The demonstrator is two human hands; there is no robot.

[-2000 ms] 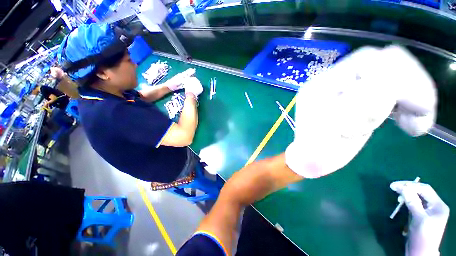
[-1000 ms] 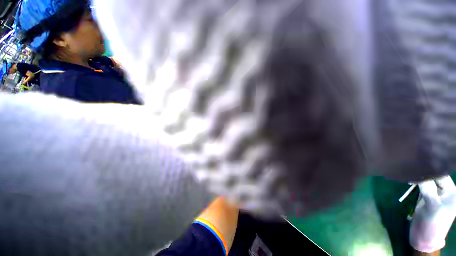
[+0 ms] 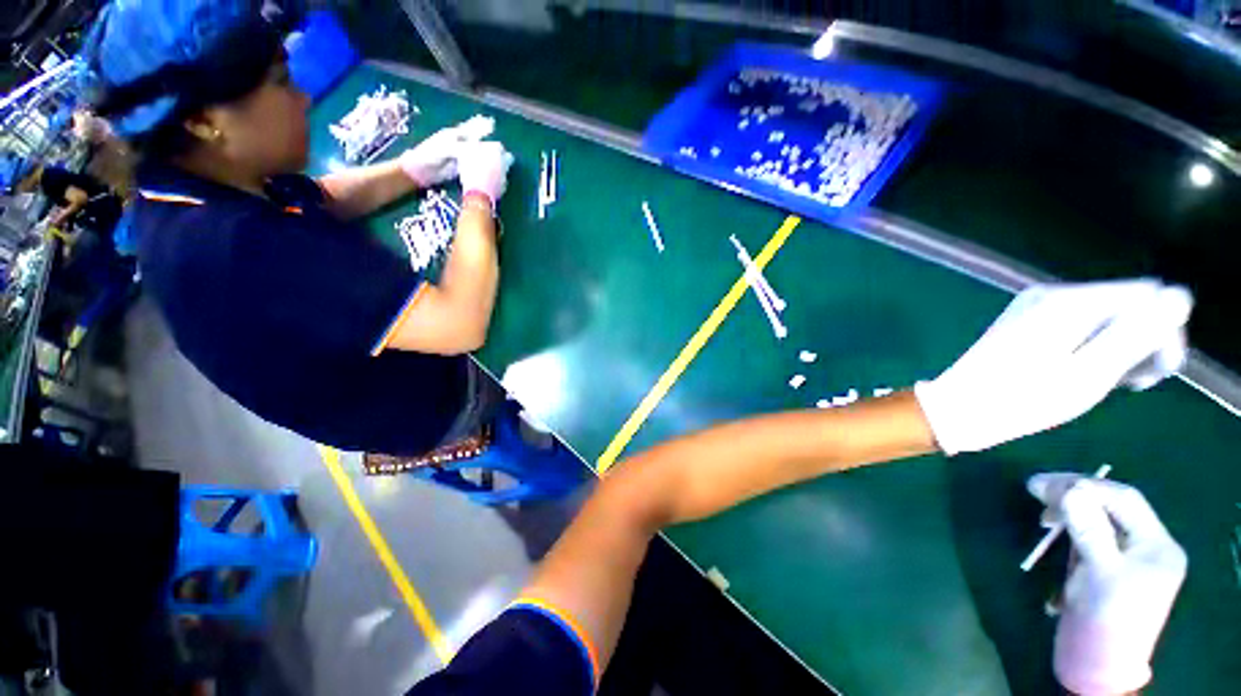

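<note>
My left hand [image 3: 1068,360], in a white knit glove, reaches across the bench to its far metal rail at right. Its fingers are bent and blurred; I cannot tell whether they hold anything. My right hand [image 3: 1123,578], also gloved, is at lower right above the green bench [image 3: 844,571]. It holds a thin white stick [image 3: 1045,547] between thumb and fingers, tilted. Several small white pieces [image 3: 807,356] lie on the bench, partly hidden by my left forearm. White sticks [image 3: 758,288] lie across the yellow line.
A blue tray [image 3: 681,133] of small white pieces stands at the far rail [image 3: 953,252]. A person [image 3: 272,258] in a blue cap works at left with gloved hands, beside piles of white sticks [image 3: 370,123]. A blue stool [image 3: 238,551] stands on the floor at lower left.
My left hand was close to the camera, covering most of the view one second ago; now it is farther off at the right. Small white pieces now show beside my left forearm. My right hand still holds the stick.
</note>
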